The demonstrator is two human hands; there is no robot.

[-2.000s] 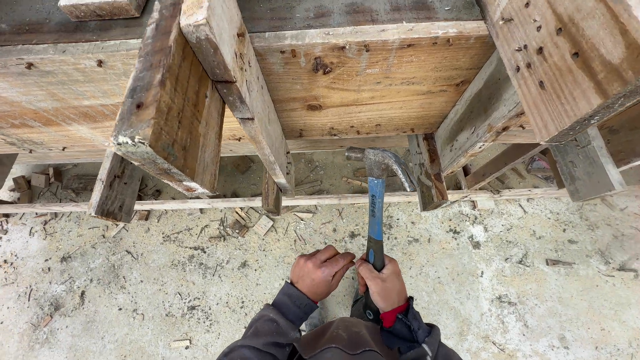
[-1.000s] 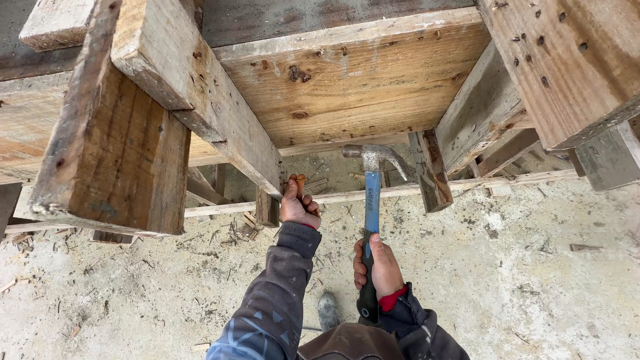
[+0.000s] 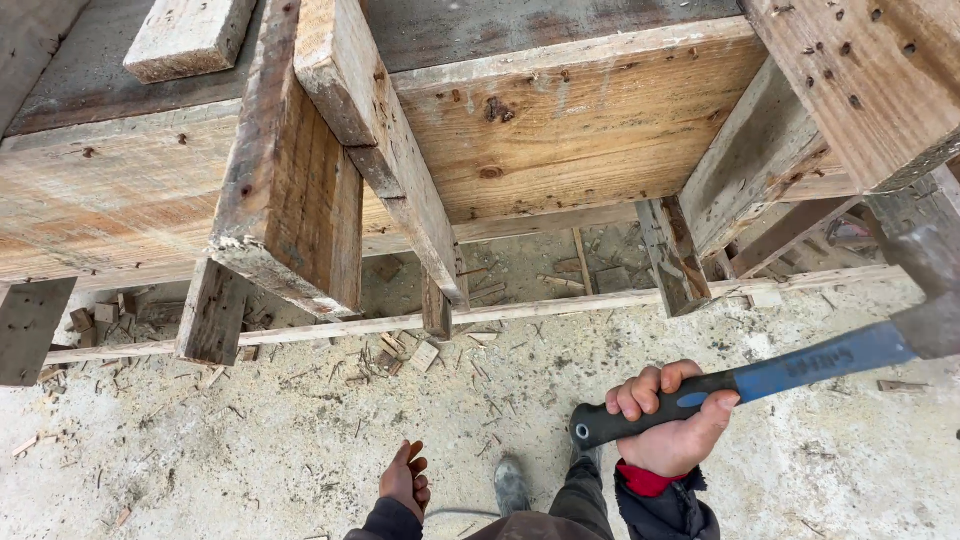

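My right hand [image 3: 671, 424] is closed around the black grip of a claw hammer [image 3: 821, 361] with a blue handle. The hammer points up and to the right, its metal head blurred at the right edge of the view. Low in the middle, my left hand [image 3: 405, 480] hangs over the concrete floor with its fingers loosely curled; whether anything lies inside them cannot be told. Above both hands runs a wooden formwork beam side [image 3: 570, 135] with nail heads and knots. Upright boards [image 3: 409, 172] stick out from it toward me.
A thick timber with nails [image 3: 862, 90] juts in at the upper right. A long wooden batten [image 3: 525, 307] runs near the floor. Wood scraps [image 3: 424, 355] and splinters lie on the concrete [image 3: 262, 450]. A short board [image 3: 191, 37] rests on top at the upper left.
My left hand has come down from beside the upright boards. The hammer, upright in my right hand before, has swung over to the right and is tilted.
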